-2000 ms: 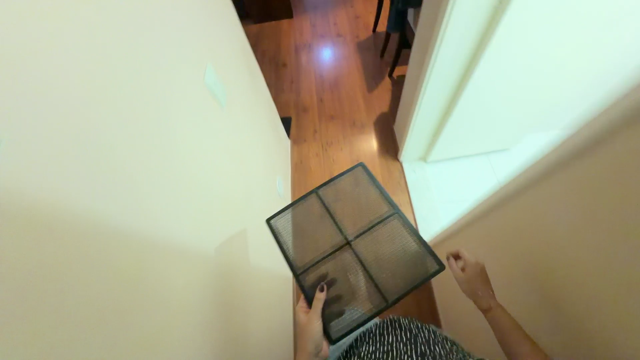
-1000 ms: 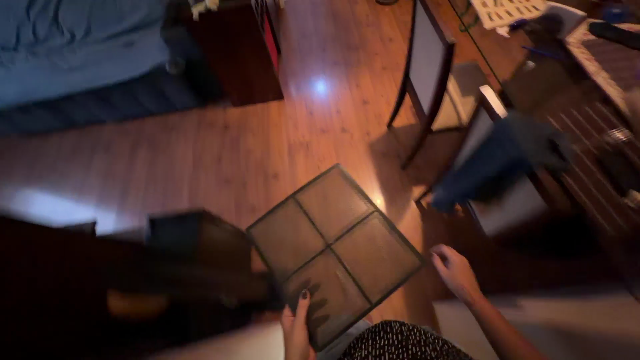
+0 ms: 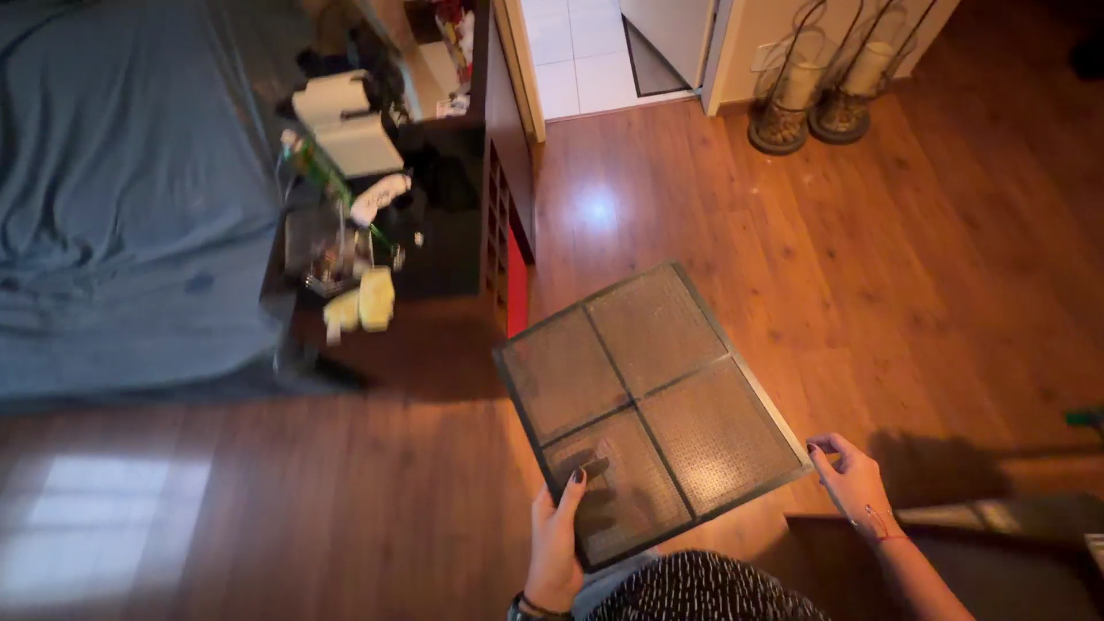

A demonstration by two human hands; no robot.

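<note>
A square mesh air filter (image 3: 651, 405) with a dark frame and a crossbar dividing it into quarters is held tilted in front of my body. My left hand (image 3: 561, 535) grips its lower left edge, thumb on top and the fingers showing dimly through the mesh from beneath. Beside the filter's right corner is my right hand (image 3: 841, 474), with its fingers curled; whether the fingertips touch the frame I cannot tell.
A sofa or bed with a blue cover (image 3: 129, 216) lies at the left, beside a dark cabinet (image 3: 440, 259) bearing an open notebook (image 3: 345, 125) and small items. Two candle lanterns (image 3: 798, 90) stand by the wall near a doorway with a tiled floor (image 3: 573, 52). Wooden floor (image 3: 673, 198) lies ahead.
The view has moved from a narrow hallway into a room and turned. The filter stays in my left hand, with my right hand still near its right corner.
</note>
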